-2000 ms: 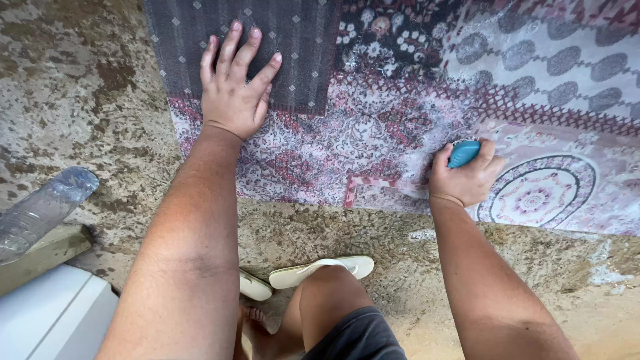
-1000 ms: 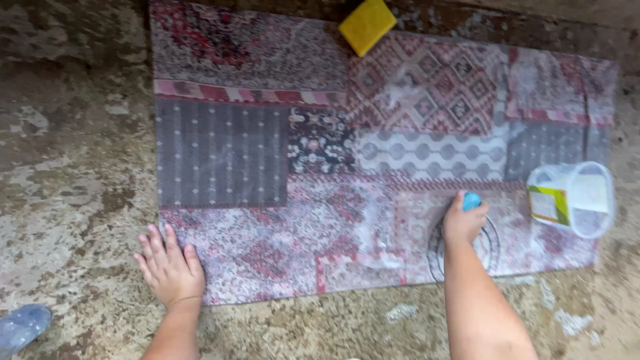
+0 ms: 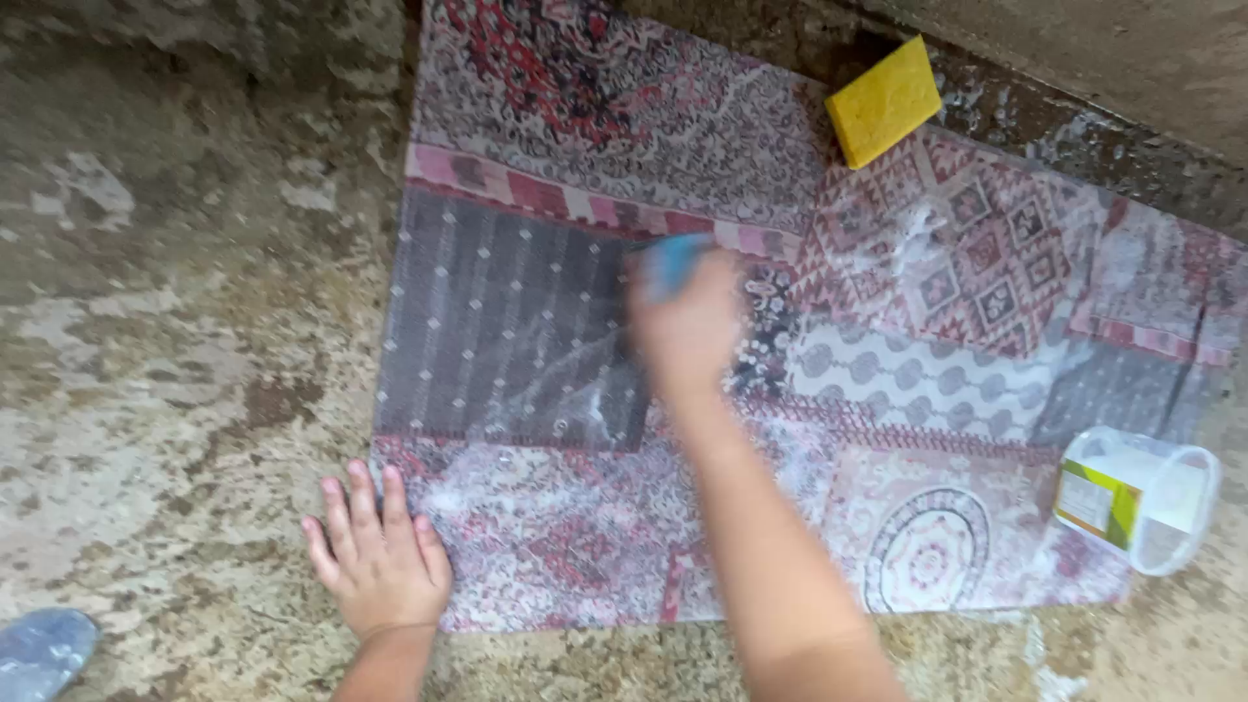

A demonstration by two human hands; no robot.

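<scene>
A wet patchwork-patterned mat point(image 3: 575, 526) lies flat on the ground, with whitish suds on parts of it. My right hand point(image 3: 687, 317), blurred, is closed around a blue object point(image 3: 673, 261), perhaps a scrubbing brush, over the right edge of the dark grey dotted patch. The underside of that object is hidden. My left hand point(image 3: 380, 556) rests with fingers spread at the mat's lower left edge, partly on the ground, holding nothing. A yellow sponge point(image 3: 885, 102) sits at the mat's far edge.
A clear plastic tub point(image 3: 1141, 499) with a green and yellow label lies tipped on its side at the mat's lower right. The end of a clear plastic bottle point(image 3: 44, 653) shows at the lower left. Beyond the mat runs a raised concrete edge point(image 3: 1121, 58).
My right hand has moved with the blue object from the round motif to the dark patch. My left hand, on that patch two seconds ago, is now at the mat's lower left edge. The view has shifted.
</scene>
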